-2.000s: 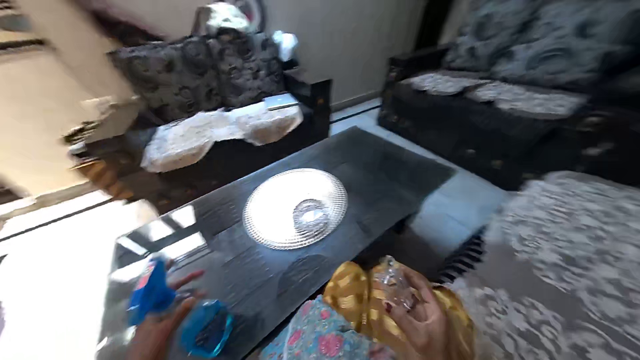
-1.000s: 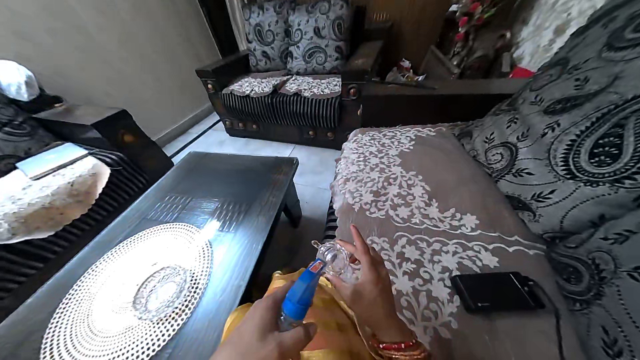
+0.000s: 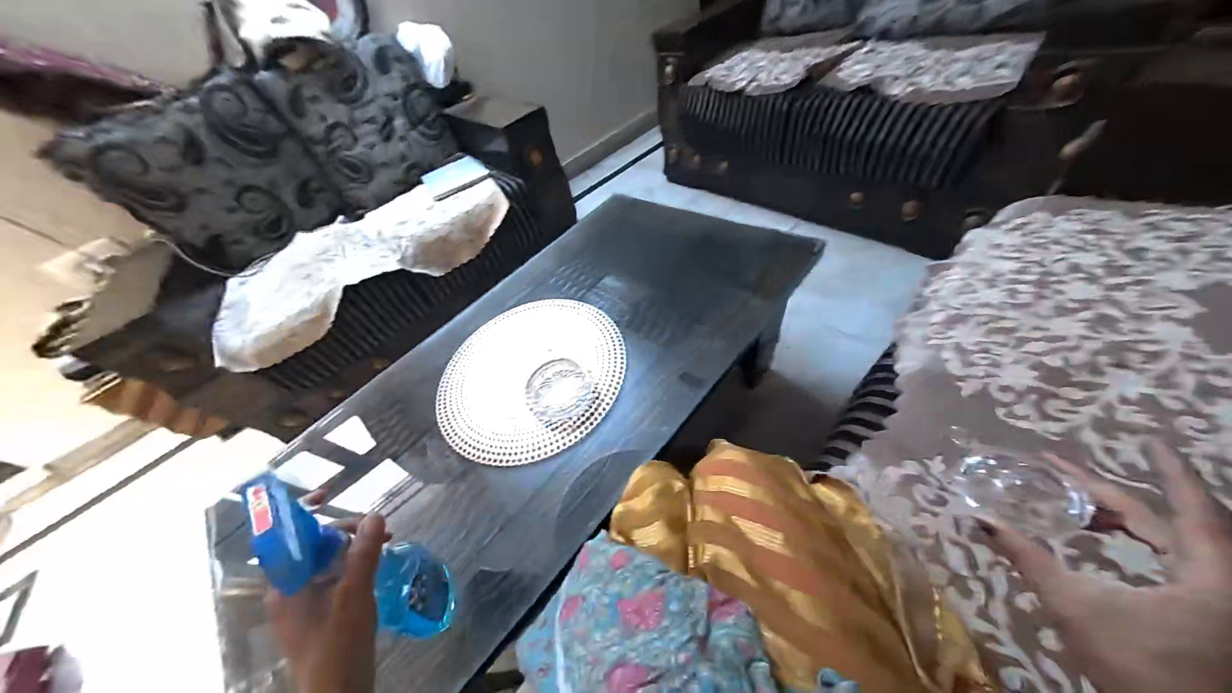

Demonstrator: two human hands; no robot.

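My left hand (image 3: 332,606) is closed around a blue spray bottle (image 3: 409,589) with a blue trigger head, above the near end of the dark coffee table (image 3: 539,510). At the right, my right hand (image 3: 1136,568) has its fingers spread beside a clear glass piece (image 3: 1025,491) on the lace-patterned sofa cover; whether the fingertips touch it I cannot tell. On the table lies a round white perforated mat (image 3: 491,385), and a clear glass dish (image 3: 560,390) stands on its right part. Gold striped cloth (image 3: 770,529) and blue floral cloth (image 3: 640,616) lie between my hands.
A dark sofa with a white cover (image 3: 385,241) stands beyond the table on the left, a flat light-blue item (image 3: 454,178) on it. Another dark sofa (image 3: 847,144) is at the back right. The patterned sofa seat (image 3: 1107,289) fills the right side.
My hands have moved apart; a second ago they were together, with the blue spray head at the glass piece. The glass piece is now over at the sofa cover. The view has swung left.
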